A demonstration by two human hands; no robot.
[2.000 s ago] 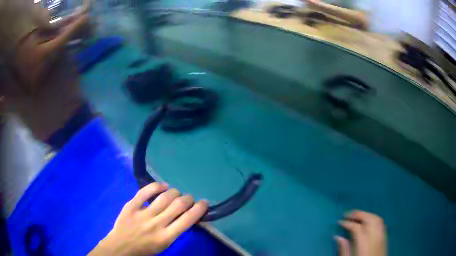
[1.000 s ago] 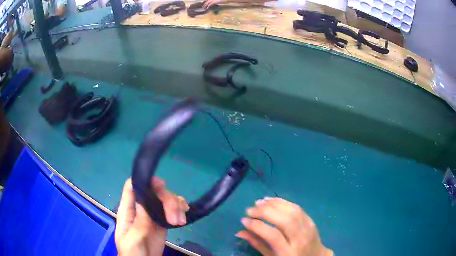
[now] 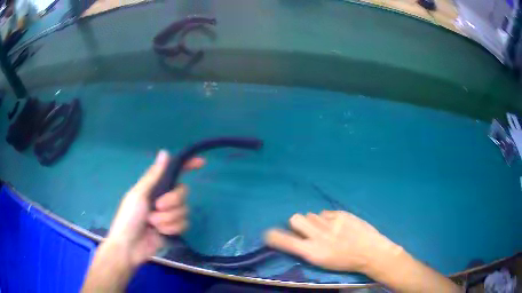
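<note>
A black padded headband (image 3: 220, 143) is held above the front edge of the green bench, its open side to the right. My left hand (image 3: 151, 214) is closed around its left curve. My right hand (image 3: 332, 240) is at the headband's lower right end; its fingertips cover that end, and blur hides whether they grip it. The upper end points right and is free. A thin dark wire (image 3: 326, 194) shows faintly above my right hand.
Black headbands (image 3: 57, 131) lie piled at the bench's left. Another black headband (image 3: 183, 43) is by the green ledge. A blue tote (image 3: 43, 246) is at lower left. A small clear bag (image 3: 503, 140) lies at the right edge.
The view has swung right. My left hand has turned the headband so its upper end points right. My right hand has come from beside the headband to its lower end.
</note>
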